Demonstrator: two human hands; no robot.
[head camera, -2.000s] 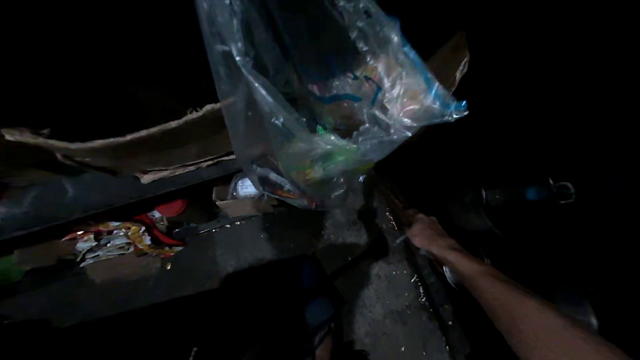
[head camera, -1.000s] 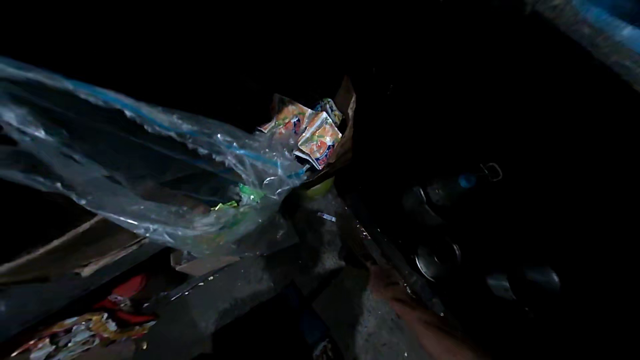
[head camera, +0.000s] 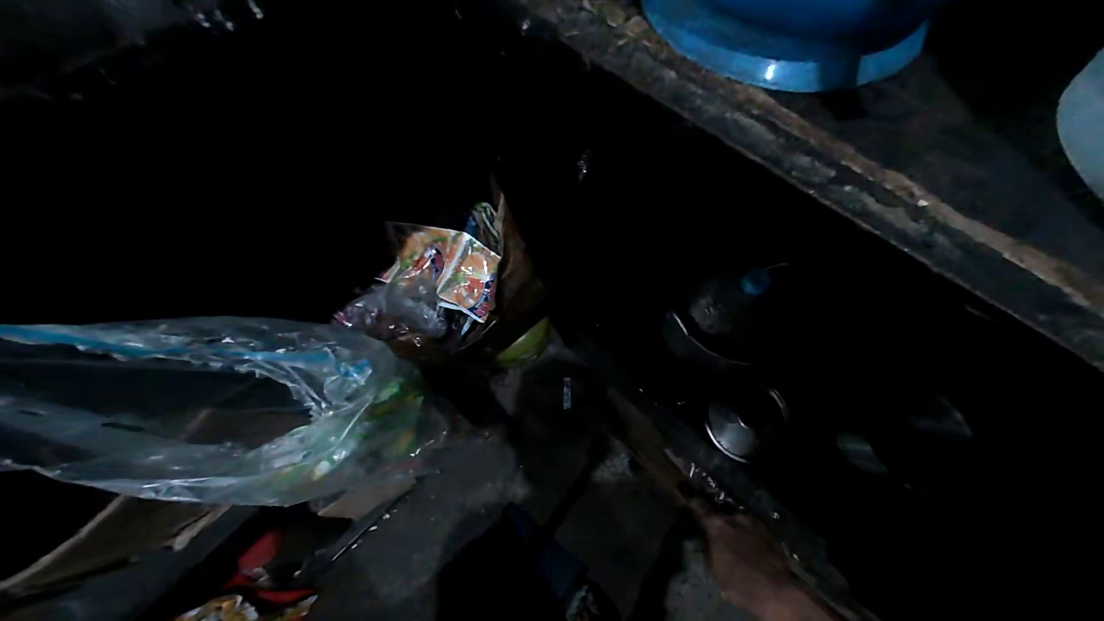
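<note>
A clear plastic bag (head camera: 259, 414) with a blue edge and green pieces inside stretches in from the left; what holds its left end is out of view. My right hand (head camera: 733, 543) is dim and blurred at the lower right, near a dark ledge edge, beside a long thin stick-like piece (head camera: 642, 431); its fingers cannot be made out clearly. My left hand is not visible. Beyond the bag, crumpled printed food wrappers (head camera: 470, 276) lie against a piece of brown cardboard (head camera: 516, 259). A yellow-green rounded thing (head camera: 523, 343) rests just below them.
Metal vessels (head camera: 743, 424) stand in the dark at the right. A blue round-based container (head camera: 793, 52) is on a rough ledge (head camera: 862, 203) at the top right. Red and printed scraps (head camera: 259, 561) and torn cardboard (head camera: 95, 543) lie at the lower left.
The plastic bag has moved from the upper middle to the left, and the wrappers behind it have come into sight. The view has swung right, bringing in the ledge and blue container.
</note>
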